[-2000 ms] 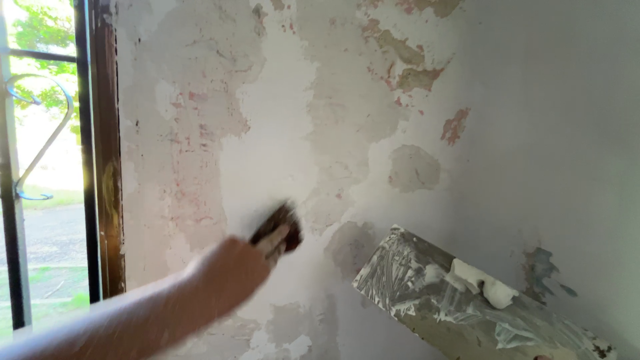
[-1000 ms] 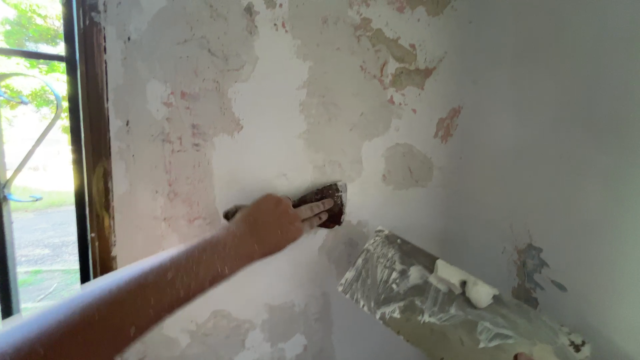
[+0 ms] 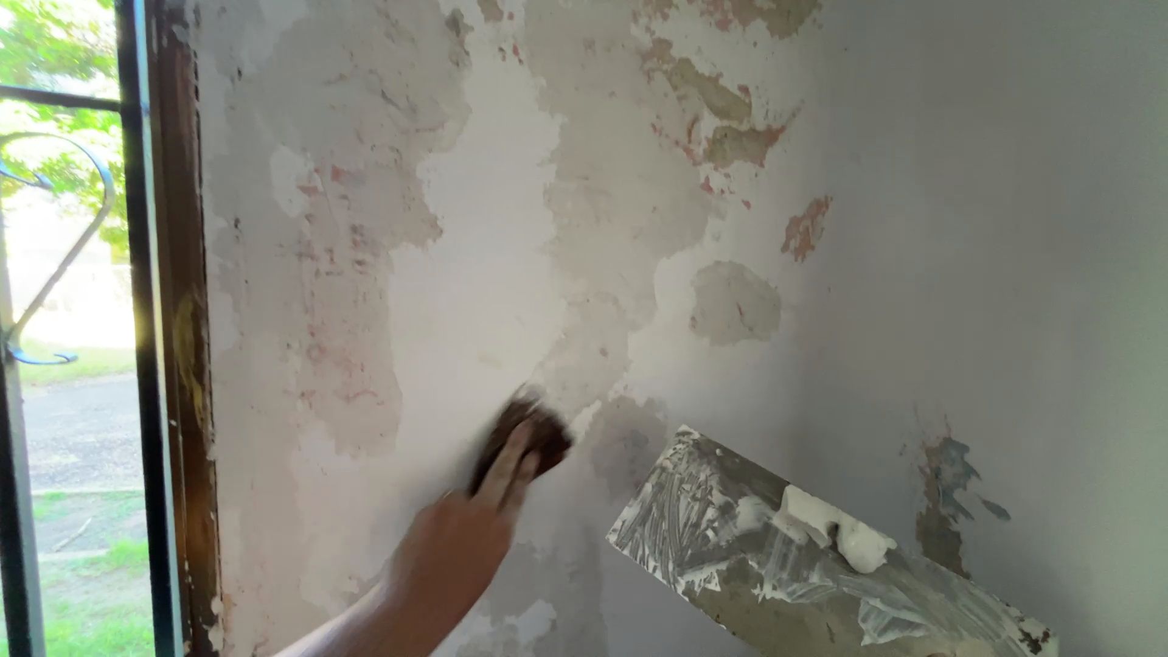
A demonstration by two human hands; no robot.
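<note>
My left hand [image 3: 461, 547] grips a dark putty knife [image 3: 525, 438], two fingers laid along its blade, which is against the patchy plastered wall [image 3: 474, 319]. The blade is blurred. To the right, a wide flat metal plastering blade [image 3: 776, 584] is tilted, smeared with white filler. A thick lump of white filler [image 3: 835, 529] lies near its upper edge. Only a sliver of a fingertip shows at the bottom edge under the wide blade; the rest of my right hand is out of frame, so its hold cannot be seen.
At the left stands a window with a brown wooden frame [image 3: 187, 365] and a black metal grille [image 3: 137, 274]. A grey side wall [image 3: 1004, 228] meets the patchy wall at a corner and has a chipped patch [image 3: 949, 493] low down.
My left hand has moved left and down along the wall, and the putty knife has turned from nearly level to steeply slanted. The wide blade with filler is still at the lower right.
</note>
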